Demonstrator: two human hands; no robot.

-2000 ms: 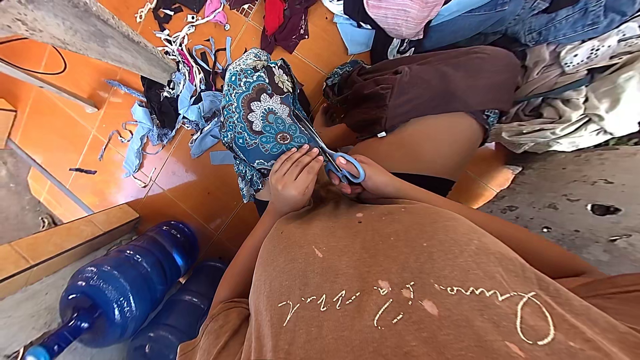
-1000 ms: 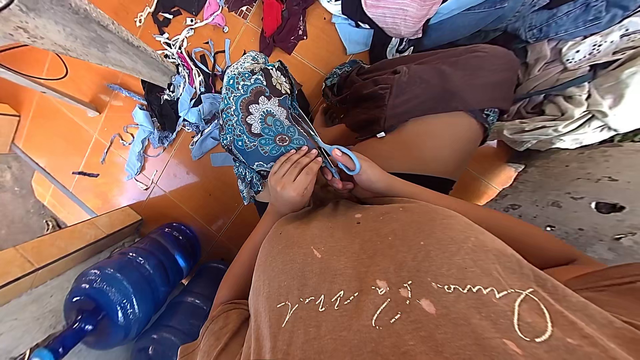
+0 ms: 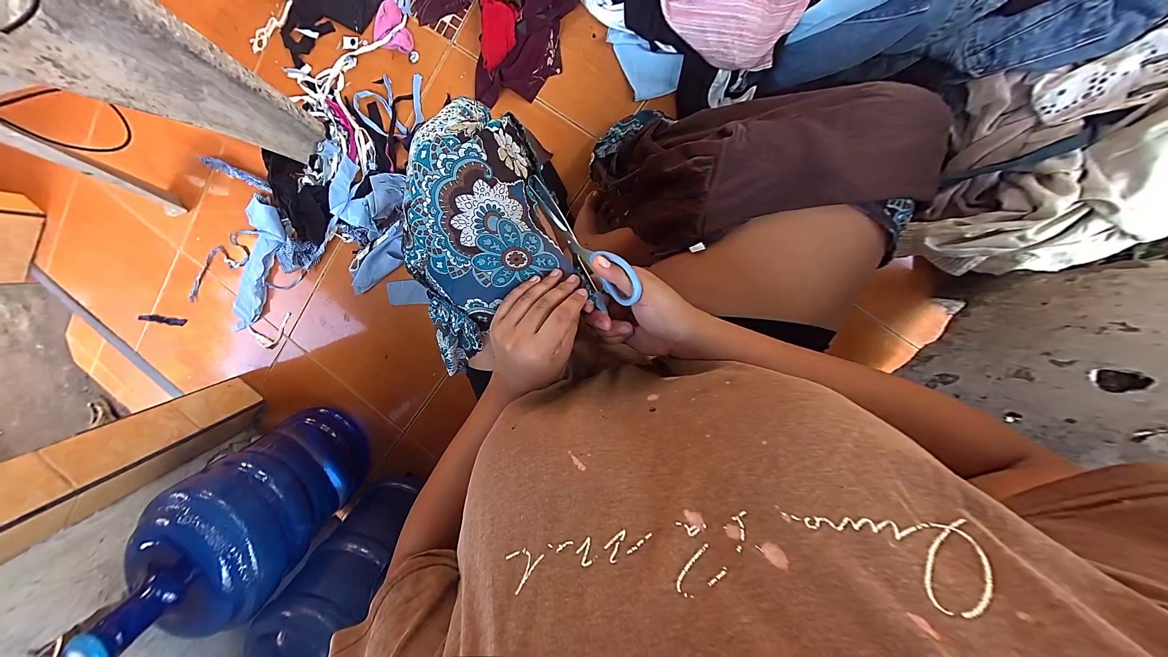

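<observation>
A blue and brown floral-patterned fabric [image 3: 493,210] lies over my leg at the centre of the head view. My left hand [image 3: 538,328] presses on its near edge, fingers bent over the cloth. In my right hand [image 3: 643,310] is a pair of scissors with light-blue handles [image 3: 618,276], the thumb at one handle loop. The blades point up and away along the fabric's right side; they look somewhat apart. Dark brown cloth [image 3: 785,164] covers part of my other leg.
Fabric scraps and strips [image 3: 338,201] lie on the orange tiled floor [image 3: 201,283]. Jeans [image 3: 995,36] and pale garments [image 3: 1049,201] are heaped at the upper right. Large blue water bottles [image 3: 246,520] lie at the lower left. A concrete post [image 3: 173,73] juts in above them.
The scissor handles were farther apart two seconds ago and have come closer together. My hands and the patterned fabric have stayed in nearly the same place.
</observation>
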